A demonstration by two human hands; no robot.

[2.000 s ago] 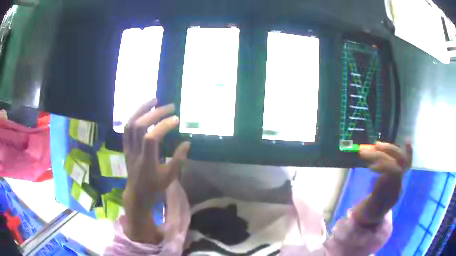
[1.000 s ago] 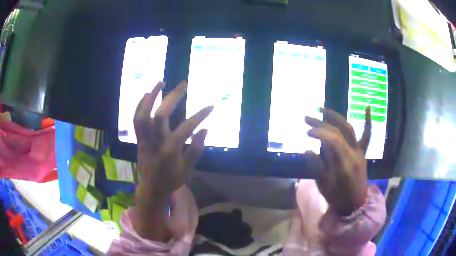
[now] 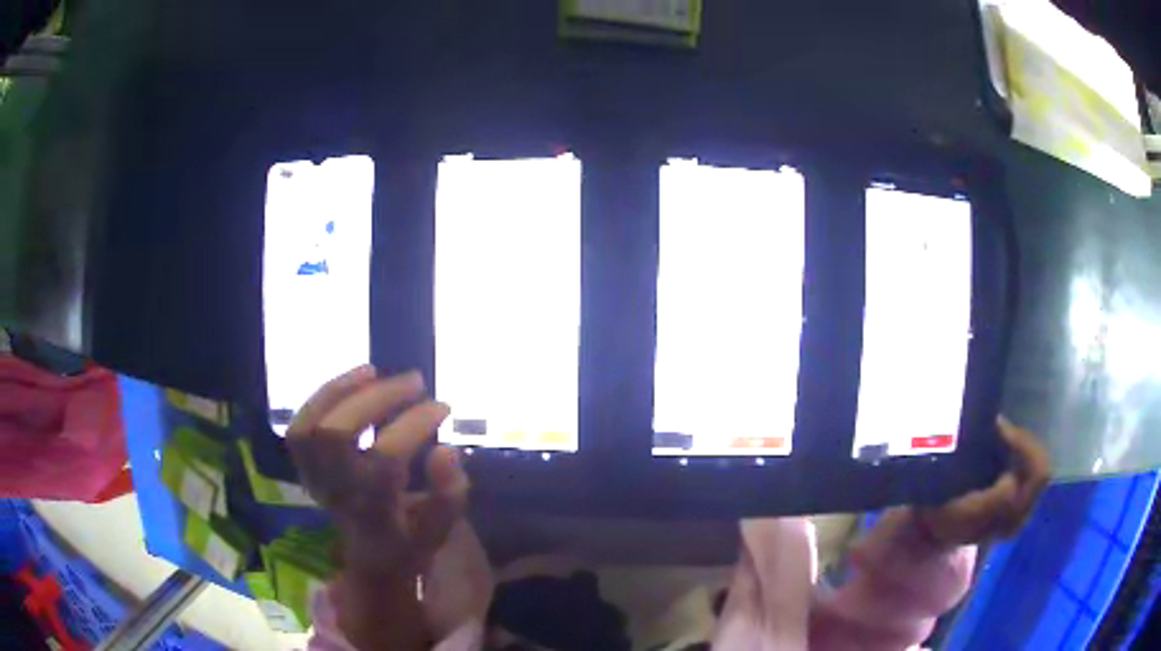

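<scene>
Four smartphones with lit white screens lie side by side on a dark mat: the far left phone [image 3: 318,280], the second phone [image 3: 507,299], the third phone [image 3: 728,305] and the far right phone [image 3: 913,318]. The far left screen shows small blue marks. The far right screen has a red block at its bottom. My left hand [image 3: 376,452] is over the lower end of the far left phone, fingers slightly curled and apart, holding nothing. My right hand [image 3: 999,490] is at the mat's edge, below and right of the far right phone; its fingers are partly hidden.
A stack of green labelled packets [image 3: 633,18] lies at the mat's top. More green packets [image 3: 299,560] lie in a blue tray [image 3: 143,445] at lower left. Paper sheets [image 3: 1069,95] lie at upper right. A pink cloth or bag [image 3: 57,430] is at left, a blue crate [image 3: 1082,560] at lower right.
My right hand has moved right and down, off the phones. My left hand is lower and more curled. The far right screen changed from green bars to white. The phones appear lower in view.
</scene>
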